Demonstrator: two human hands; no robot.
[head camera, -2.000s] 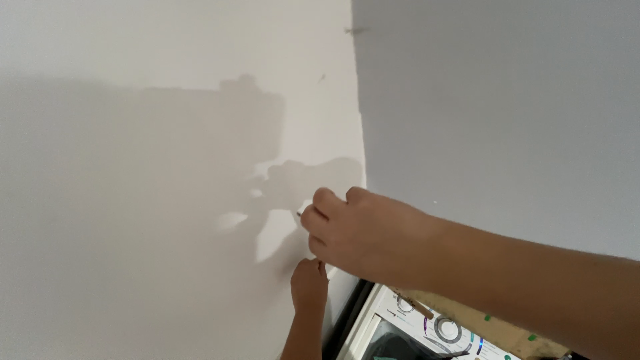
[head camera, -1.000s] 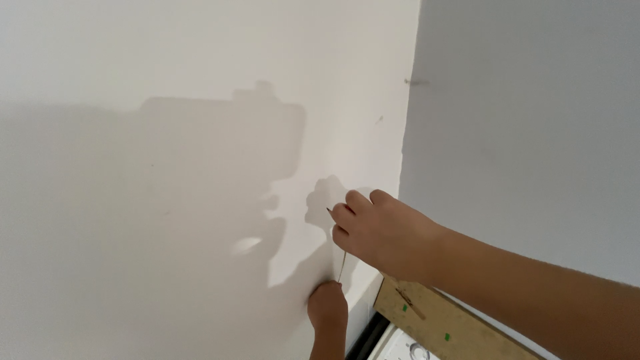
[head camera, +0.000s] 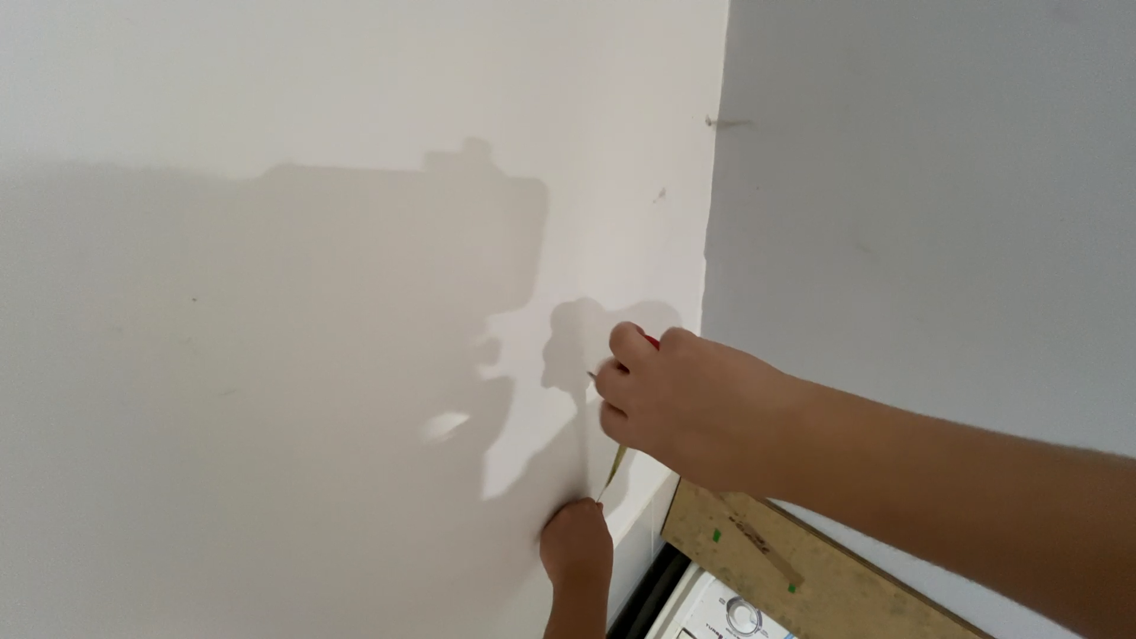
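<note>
My left hand (head camera: 579, 540) is low against the pale wall (head camera: 355, 461), its fingers closed on the lower end of a thin yellow strip (head camera: 616, 467), apparently a tape measure's blade. The strip runs up to my right hand (head camera: 679, 395), which is closed above and to the right, near the wall corner. A bit of a red object (head camera: 652, 341), possibly the tape's case, shows between its fingers; most of it is hidden. A small dark pointed tip (head camera: 592, 376) of a slim tool sticks out to the left of these fingers.
A grey wall (head camera: 923, 222) meets the pale wall at the corner, where a small nail or peg (head camera: 709, 122) sticks out. Below my right forearm lies a wooden board (head camera: 843, 586) with green marks, beside a white appliance's control panel with a knob (head camera: 743, 615).
My hands have moved farther apart, and the yellow strip now shows between them. The view has shifted, showing more of the board and less of the appliance.
</note>
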